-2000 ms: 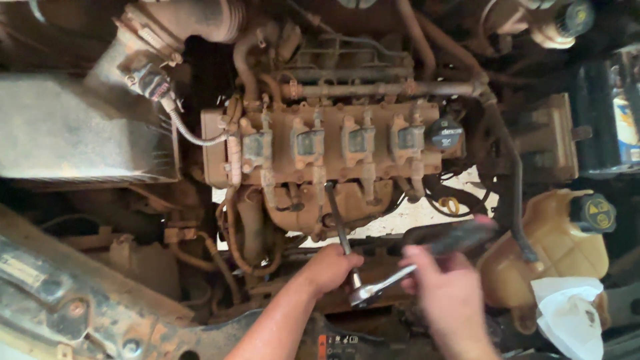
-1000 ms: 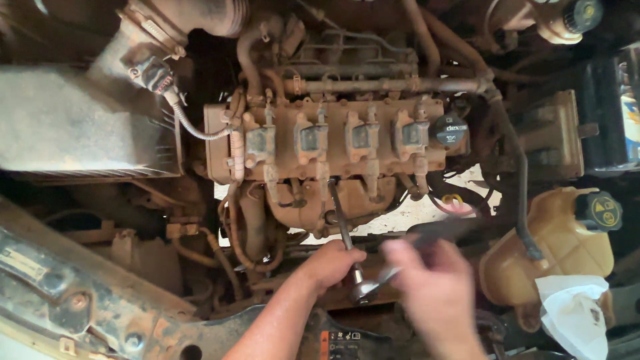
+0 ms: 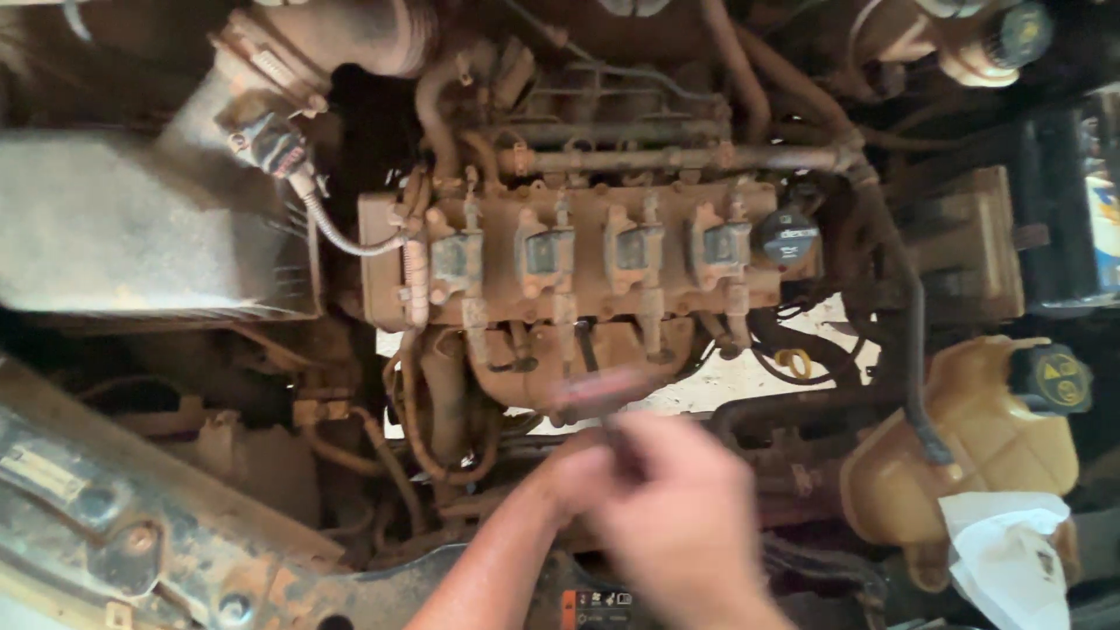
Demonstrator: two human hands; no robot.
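My right hand (image 3: 687, 503), blurred by motion, grips the ratchet handle (image 3: 604, 389), whose blurred end points up and left over the front of the engine. Behind it, my left hand (image 3: 582, 468) is mostly covered; earlier frames show it around the extension bar under the ratchet head. The dark upper part of the extension bar (image 3: 586, 346) runs down beside the exhaust heat shield (image 3: 525, 376). Above both hands lies the dusty engine valve cover (image 3: 604, 297) with a row of several ignition coils (image 3: 634, 249) and a black oil filler cap (image 3: 789, 236).
A tan coolant reservoir (image 3: 971, 437) with a black cap stands at right, a white cloth or paper (image 3: 1006, 551) at its lower edge. The air filter box (image 3: 149, 227) is at left. The front body panel (image 3: 262, 577) crosses the bottom. Hoses surround the engine.
My right hand has swung the ratchet handle from the right side to up and left, and now covers much of my left hand. The left hand stays at about the same place.
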